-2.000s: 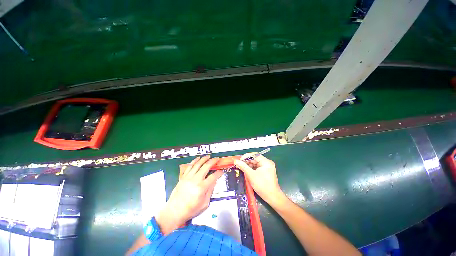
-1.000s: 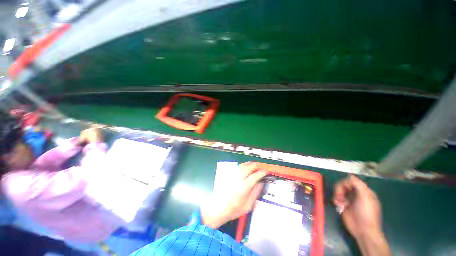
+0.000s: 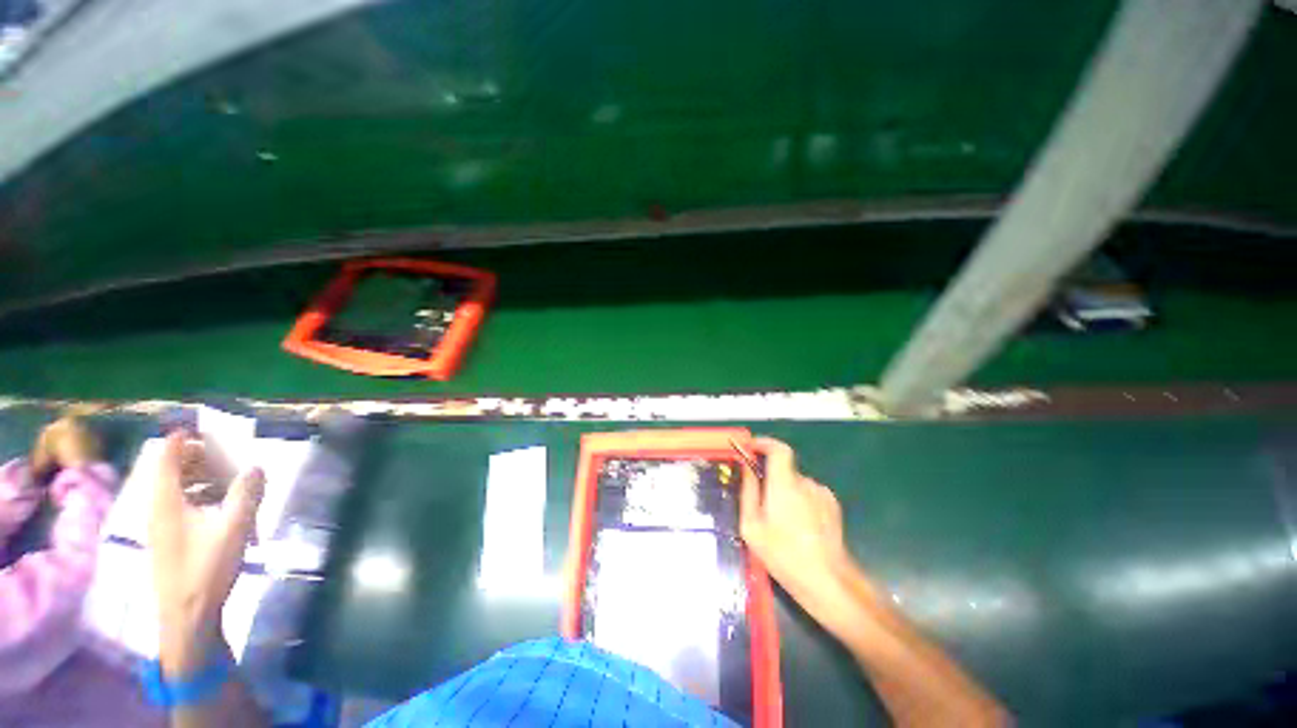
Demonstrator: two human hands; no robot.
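An open tablet unit with a large white battery (image 3: pixel 657 597) and a dark circuit area at its top lies in an orange-red frame (image 3: pixel 765 640) on the bench. My right hand (image 3: pixel 799 519) is at the frame's top right corner. A thin dark tool, seemingly tweezers (image 3: pixel 744 454), shows at its fingertips. My left hand (image 3: pixel 199 548), with a blue wristband, is far left over white sheets (image 3: pixel 278 548). Its thumb and finger are apart; I see nothing clearly held, though it is blurred. The unit's lower end is hidden by a blue striped cloth.
A white strip (image 3: pixel 514 519) lies left of the frame. Another red-framed unit (image 3: pixel 391 316) is on the green belt beyond the chipped rail (image 3: pixel 640 408). A grey post (image 3: pixel 1053 213) slants up at right, with a device part (image 3: pixel 1102 302) behind it. A person's pink sleeve (image 3: pixel 64 569) is at far left.
My left hand has left the tablet and moved left over the white sheets. My right hand moved off the frame, then back to its top right corner. The view swung left and partly back.
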